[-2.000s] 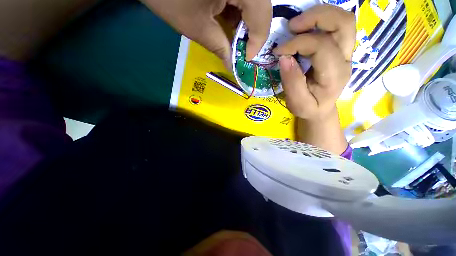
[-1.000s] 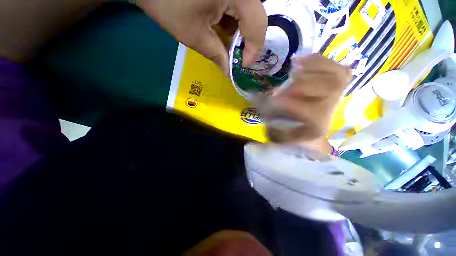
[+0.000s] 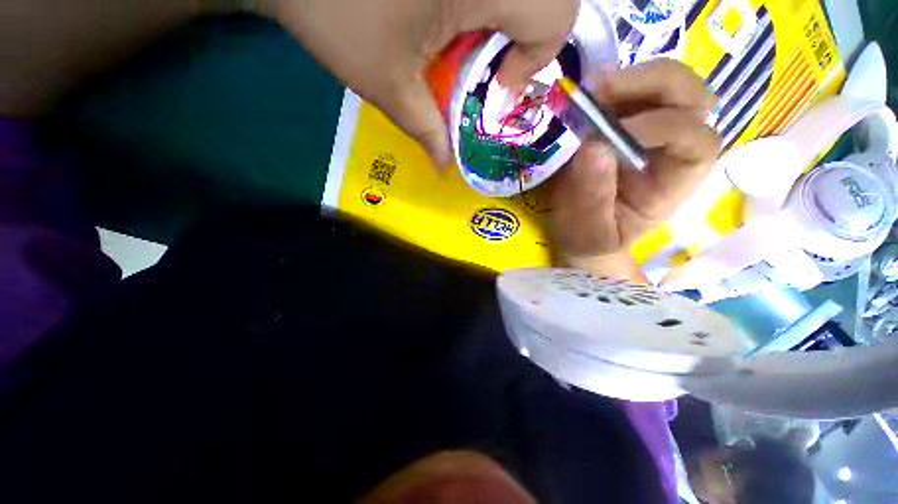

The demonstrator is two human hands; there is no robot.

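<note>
My left hand (image 3: 404, 59) holds the open white earcup (image 3: 464, 148) by its rim at top centre, with fingers reaching over and into it. A green circuit board (image 3: 492, 156) shows inside, with thin red and dark wires (image 3: 519, 138) over it. My right hand (image 3: 640, 177) is at the cup's right side. It holds the flat silver battery (image 3: 612, 131), tilted, its yellow-orange end towards the cup. The fingers hide part of the cup's inside. The closed white earcup (image 3: 620, 330) of the headphones hangs nearer to me, below my right hand.
The yellow printed sheet (image 3: 394, 197) lies under the work on a dark green surface (image 3: 226, 118). Small white pieces (image 3: 734, 22) lie on it at upper right. Other white headphones (image 3: 849, 202) are piled at the right. The headband (image 3: 827, 384) runs off the right edge.
The battery lay beside the cup over the sheet; it is now raised in my right hand at the cup's right side. My left hand has stayed on the cup.
</note>
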